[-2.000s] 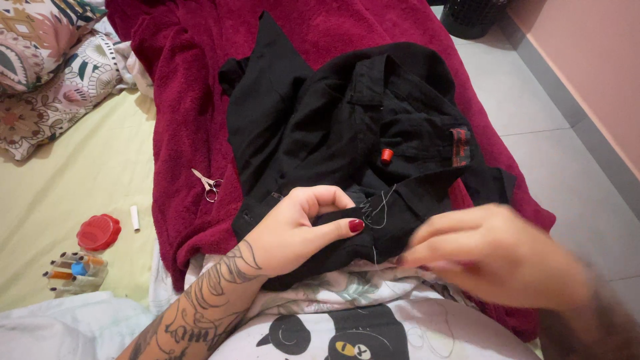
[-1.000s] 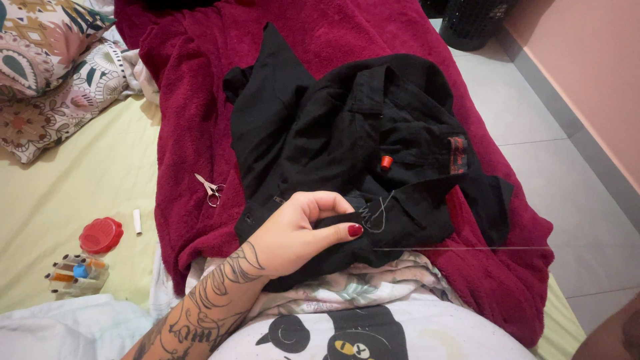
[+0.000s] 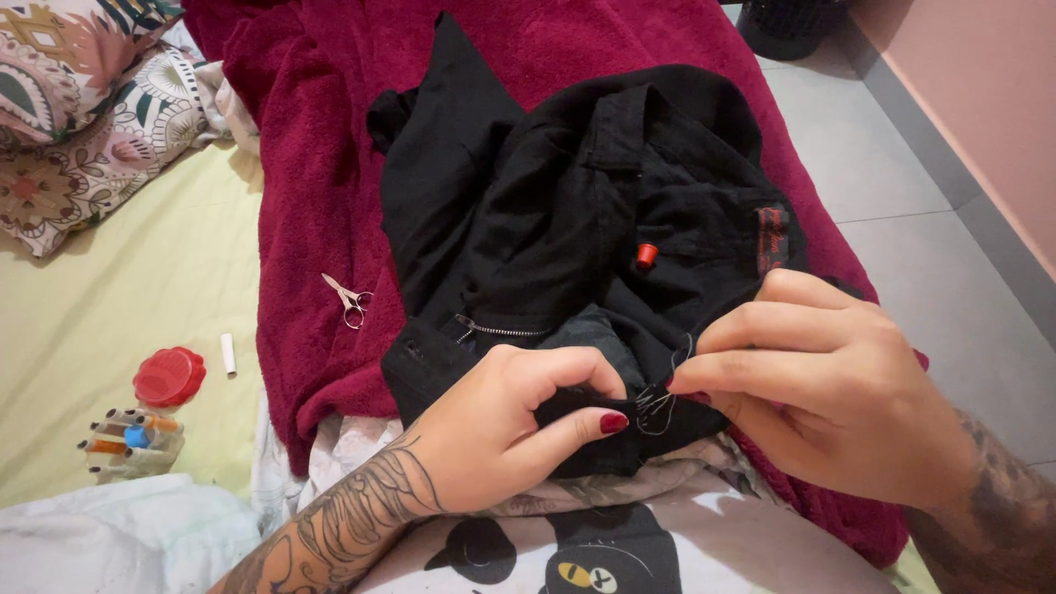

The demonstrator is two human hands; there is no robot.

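Note:
A black garment with a zipper [image 3: 511, 206] lies bunched over my lap and a dark red towel. Its edge is pinched between the thumb and forefinger of my left hand [image 3: 544, 412]. Just right of that pinch, light thread [image 3: 654, 410] forms loose loops at the cloth. My right hand [image 3: 808, 388] has its thumb and fingertips closed together beside the loops, with thread at them; whether they hold a needle or only thread is hidden. On the garment above the hands rests a small red thimble [image 3: 646, 256].
Small scissors [image 3: 348, 300] lie on the dark red towel [image 3: 305, 206]. On the yellow-green sheet at left are a red round case [image 3: 169, 377], a white stick-like piece [image 3: 228, 355] and several small thread spools [image 3: 132, 444]. Patterned pillows [image 3: 107, 140] sit upper left; a black basket [image 3: 788, 29] stands on the floor.
My right hand, out at the right edge one second ago with a thread stretched toward it, is back beside my left hand at the cloth. My left hand keeps its pinch.

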